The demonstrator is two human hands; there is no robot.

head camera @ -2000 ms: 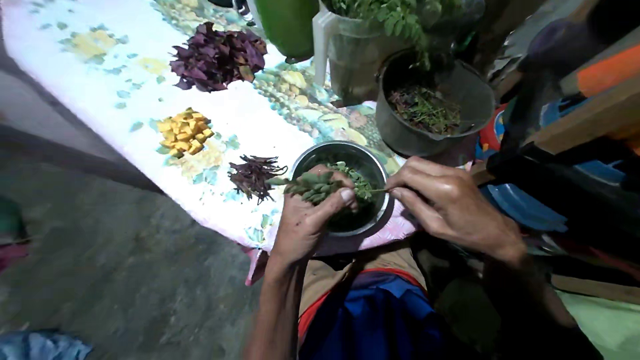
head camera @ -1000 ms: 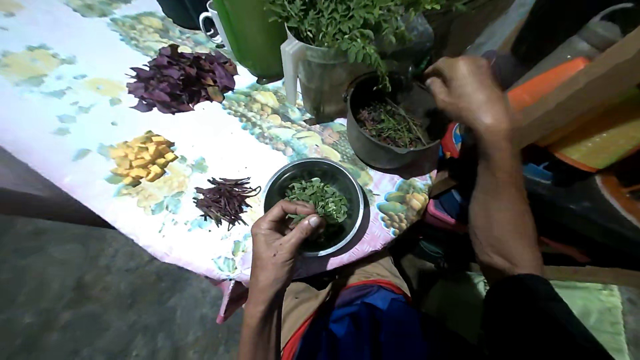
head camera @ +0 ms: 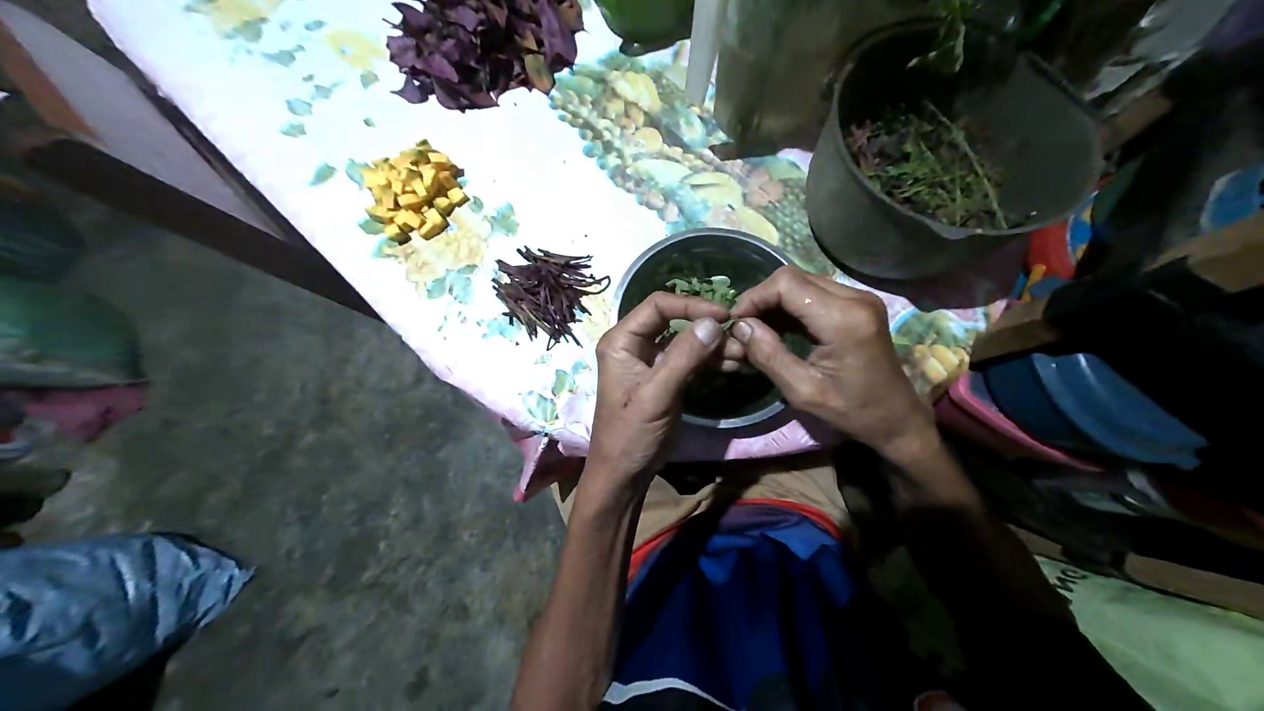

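Note:
Over a round metal bowl (head camera: 647, 265) at the table's near edge, both my hands meet at the fingertips. My left hand (head camera: 657, 370) pinches a small sprig of green leaves (head camera: 691, 324). The fingers of my right hand (head camera: 825, 346) pinch the same sprig at its right end. More green leaves (head camera: 713, 288) lie in the bowl, partly hidden by my hands. Left of the bowl is a small pile of thin dark purple pods or strips (head camera: 549, 294). Yellow cubes (head camera: 413, 193) of a cut vegetable lie farther left, and purple leaves (head camera: 484, 49) are heaped at the top.
A deep grey pot (head camera: 889, 242) holding stems and green scraps stands right of the bowl, beside a clear plastic pitcher (head camera: 770, 79). A flowered tablecloth (head camera: 474, 375) covers the table. Blue basins (head camera: 1096, 405) are at the right; a blue plastic bag (head camera: 109, 602) is on the floor.
My right hand was above the grey pot a second ago and is now against my left hand's fingertips over the bowl. The view has shifted.

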